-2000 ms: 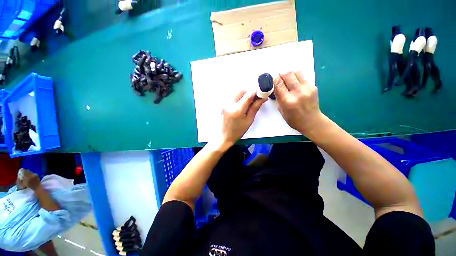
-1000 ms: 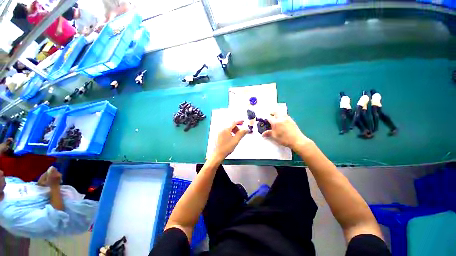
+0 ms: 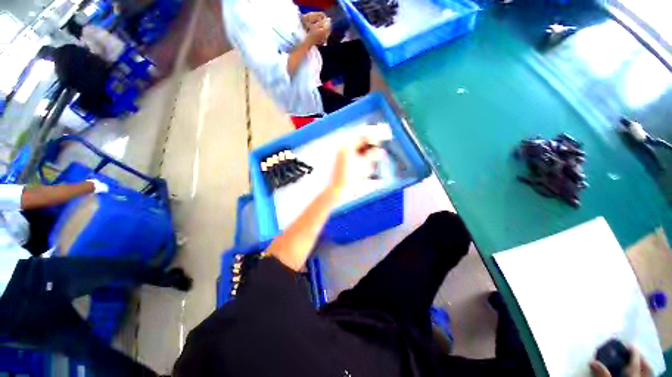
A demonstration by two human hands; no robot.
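My left hand [image 3: 345, 163], blurred, is over the white-lined blue tray [image 3: 267, 210]. A blurred pale-and-dark figure [image 3: 392, 153] shows at its fingertips and looks held; its details are unclear. Black figures with pale ends [image 3: 284, 169] lie side by side at the tray's left end. My right hand [image 3: 626, 365], cut off by the bottom edge, has its fingers around a black block [image 3: 613, 356] on the white board [image 3: 578, 294]. A heap of small dark parts [image 3: 554, 168] lies on the green bench.
A purple round item [image 3: 657, 300] sits on cardboard [image 3: 652, 258] at right. A blue bin [image 3: 420, 37] with dark parts is at the top. A seated person [image 3: 269, 48] is beyond the tray, and another person's arm [image 3: 59, 194] is at left. Part-assembled figures [image 3: 639, 132] lie at upper right.
The view has swung left and down to the tray. My left hand has moved from the white board to over the tray. My right hand stays at the black block.
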